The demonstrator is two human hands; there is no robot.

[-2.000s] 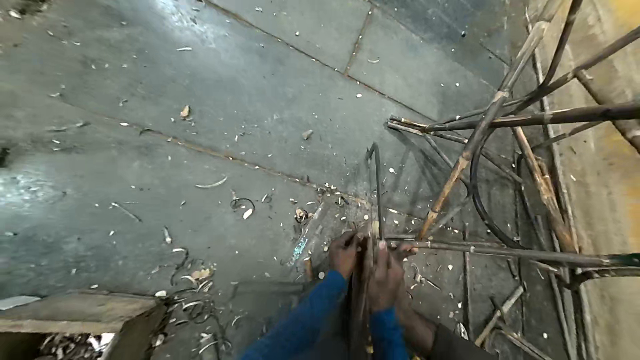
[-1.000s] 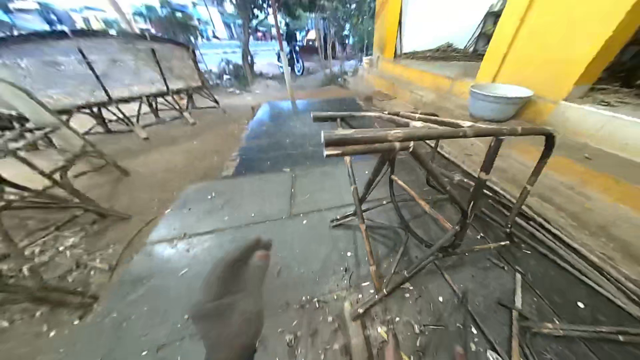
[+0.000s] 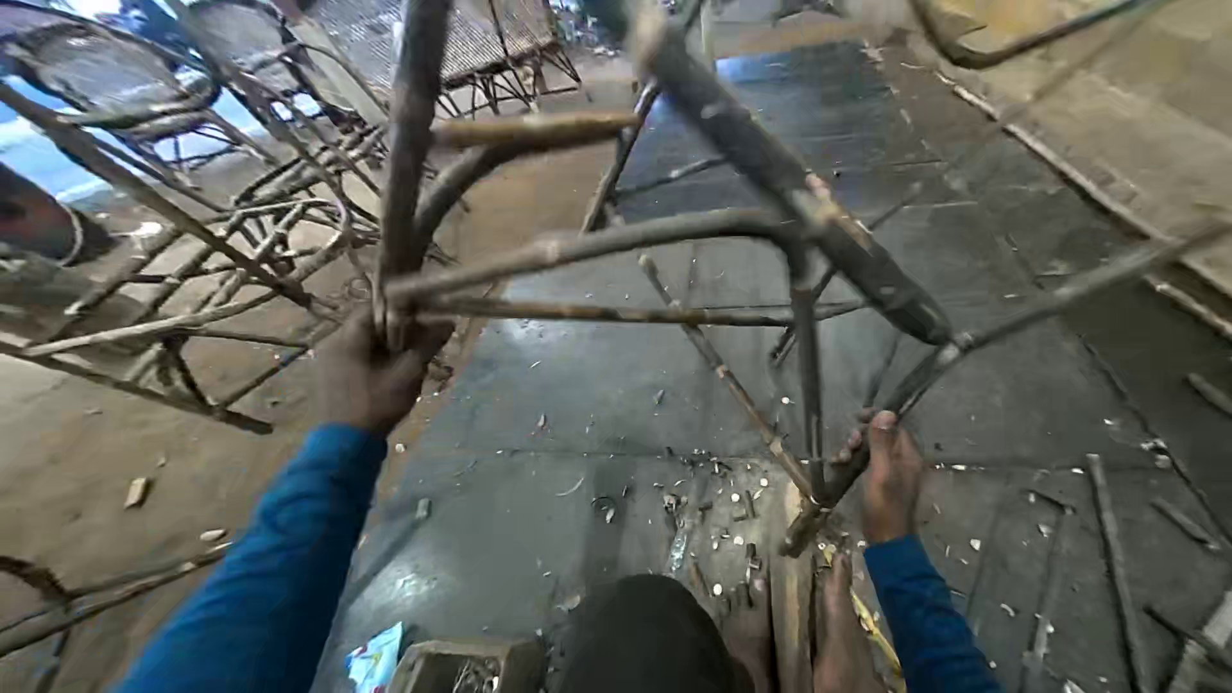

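Observation:
A frame of joined cane poles (image 3: 664,313) is held up in front of me, tilted, its upper parts blurred and cut off by the top edge. At left, my left hand (image 3: 375,371) grips a corner where several poles meet. My right hand (image 3: 890,472) is closed around a lower pole on the right, near the joint with another pole. Below the frame, a length of pale wood (image 3: 791,587) lies between my bare feet. My knee in dark cloth hides part of the floor.
Cane chair frames (image 3: 260,241) crowd the left side. A wooden box (image 3: 472,664) and a blue-white packet (image 3: 377,659) are at the bottom. Cut sticks (image 3: 1116,568) lie on the right. Chips and offcuts are scattered over the grey slab floor (image 3: 539,414). A wall (image 3: 1126,106) runs along the right.
The cane frame stood on the floor at right one second ago; now it is raised between both hands. My left hand has taken hold of it. The view has swung strongly.

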